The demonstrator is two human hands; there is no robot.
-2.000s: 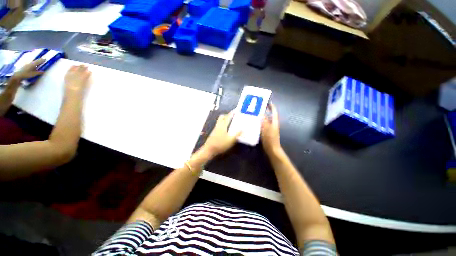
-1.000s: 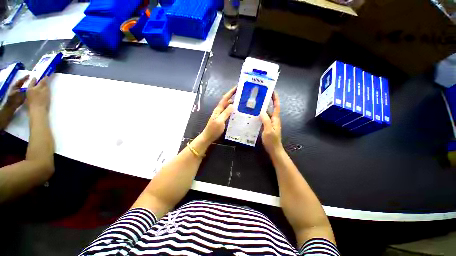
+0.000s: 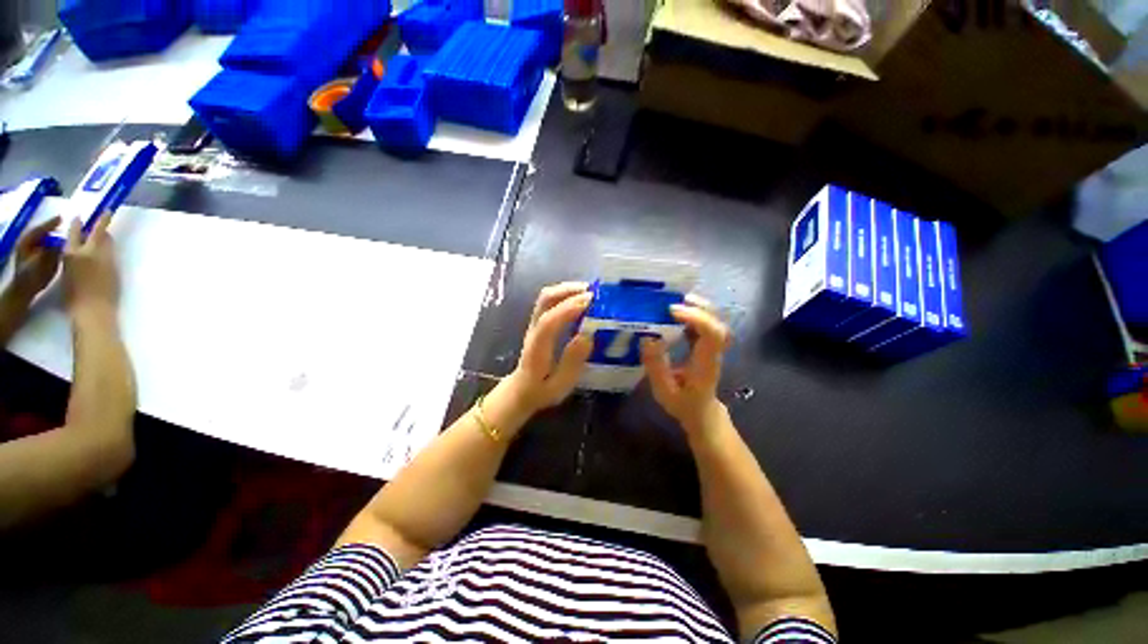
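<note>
A white and blue retail box [image 3: 619,342] is between my hands over the black tabletop, its blue top end turned towards me. A pale flap shows beyond that end. My left hand [image 3: 554,342] grips the box's left side, fingers at the top edge. My right hand [image 3: 689,357] holds the right side, with fingers at the top right corner. The box's lower part is foreshortened. A row of finished boxes [image 3: 874,271] stands side by side at the right, blue spines showing.
A co-worker's hands [image 3: 88,271] hold a carton at the left by the white sheet [image 3: 277,315]. Blue bins [image 3: 485,76], a tape roll [image 3: 332,106], a bottle [image 3: 580,57] and a flat black object [image 3: 606,141] lie at the back. Brown corrugated boxes [image 3: 743,86] stand at the far right.
The box was upright-facing with its printed front in full view; it has tilted so its blue top end shows. My fingers have moved up to that end.
</note>
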